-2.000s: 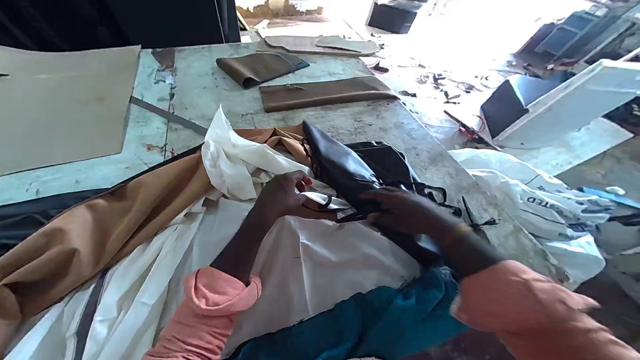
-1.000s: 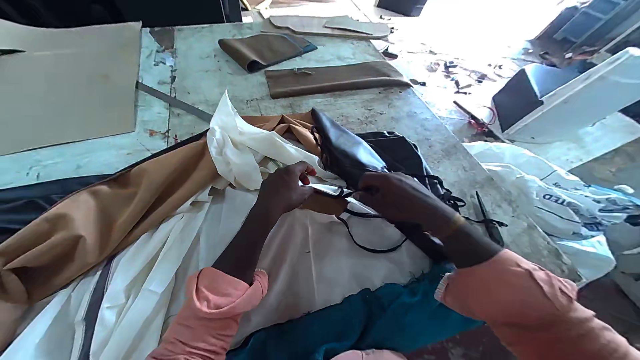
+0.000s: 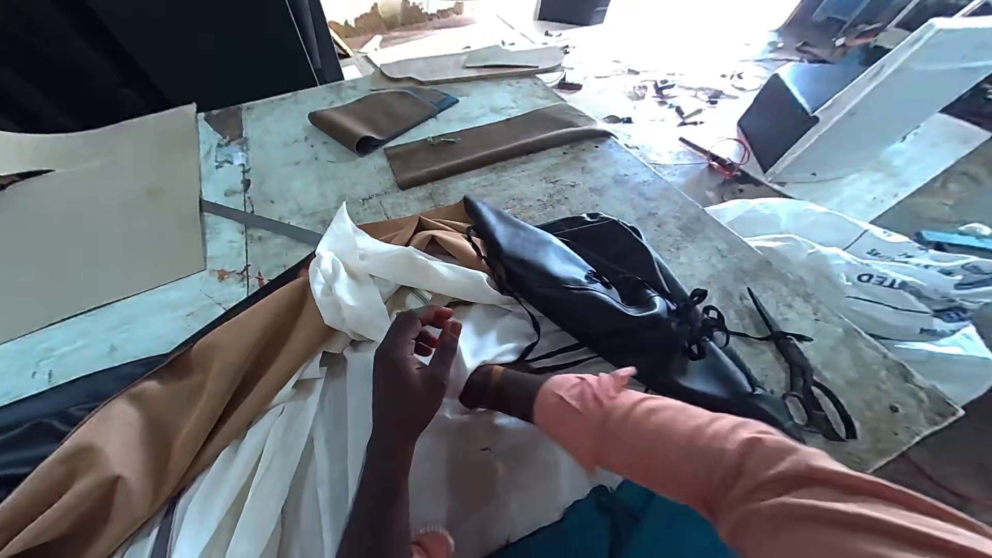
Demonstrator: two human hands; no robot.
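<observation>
My left hand is raised over white fabric with its fingers curled; whether it pinches anything is unclear. My right hand reaches into or under a fold of the white cloth, and its fingers are hidden. Brown leather-like material runs under the white cloth toward the lower left. A black leather-like piece with thin black ties lies to the right of both hands. Farther right, black-handled scissors rest on the worktable.
The worn worktable also holds two folded brown pieces at the back, a beige sheet and a grey strip at left. White plastic sacks lie beyond its right edge.
My right hand has moved left and down from beside the black piece into the white fabric. The dark strap and small brown piece between my hands no longer show there.
</observation>
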